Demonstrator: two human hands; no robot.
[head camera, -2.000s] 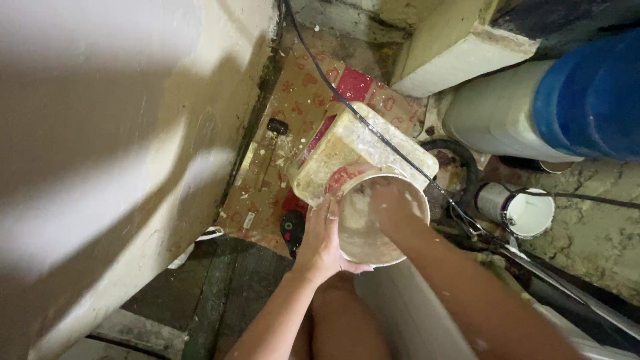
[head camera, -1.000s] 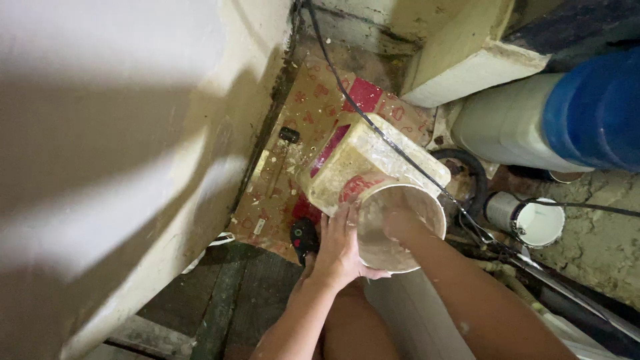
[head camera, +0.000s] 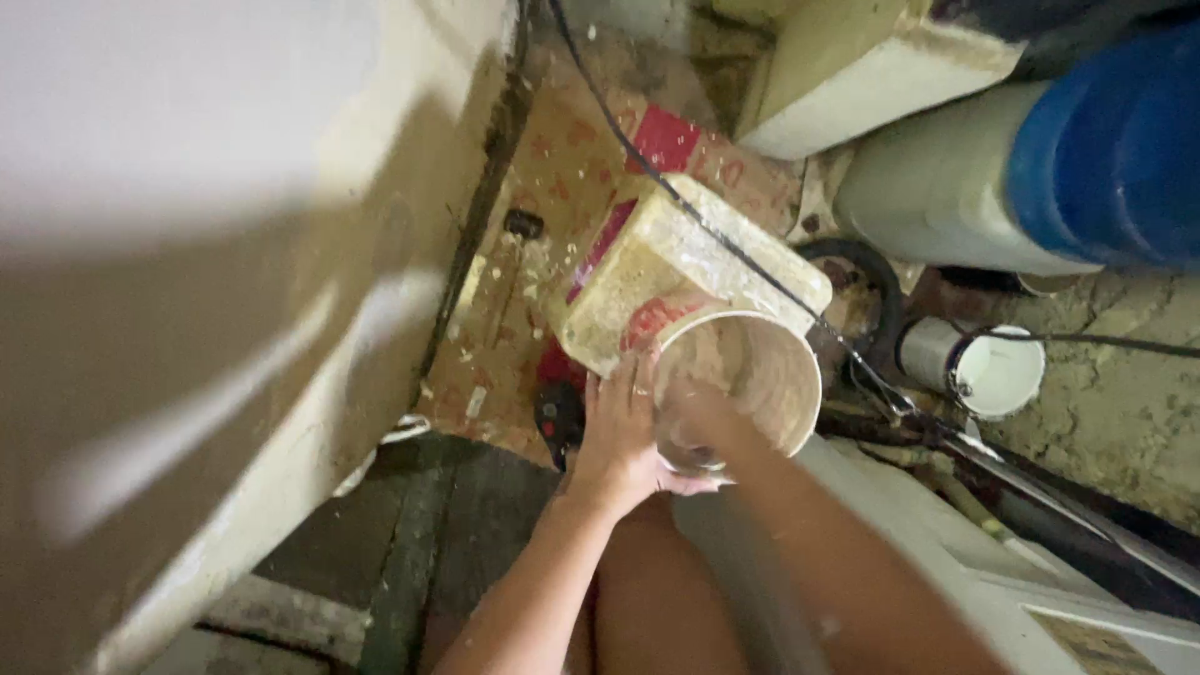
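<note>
A round plastic bucket (head camera: 783, 375) with a whitish, smeared inside is tipped so that its mouth faces me. My left hand (head camera: 623, 431) grips its left side and lower rim, fingers spread along the outer wall. My right hand (head camera: 694, 417) reaches inside, blurred; whether it holds anything I cannot tell. Behind the bucket lies a spattered, yellowish plastic container (head camera: 619, 295) with rounded corners. A black tool with a red mark (head camera: 560, 417), its kind unclear, is just left of my left hand.
Spattered cardboard (head camera: 534, 309) covers the floor beside a wall (head camera: 234, 225) on the left. A black cable (head camera: 619, 131) crosses above the container. To the right are a small white bucket (head camera: 1017, 375), a black hose (head camera: 886, 291) and a blue barrel (head camera: 1116, 150).
My right hand has shifted within the bucket, toward its lower left side. My left hand keeps its grip on the bucket's left side.
</note>
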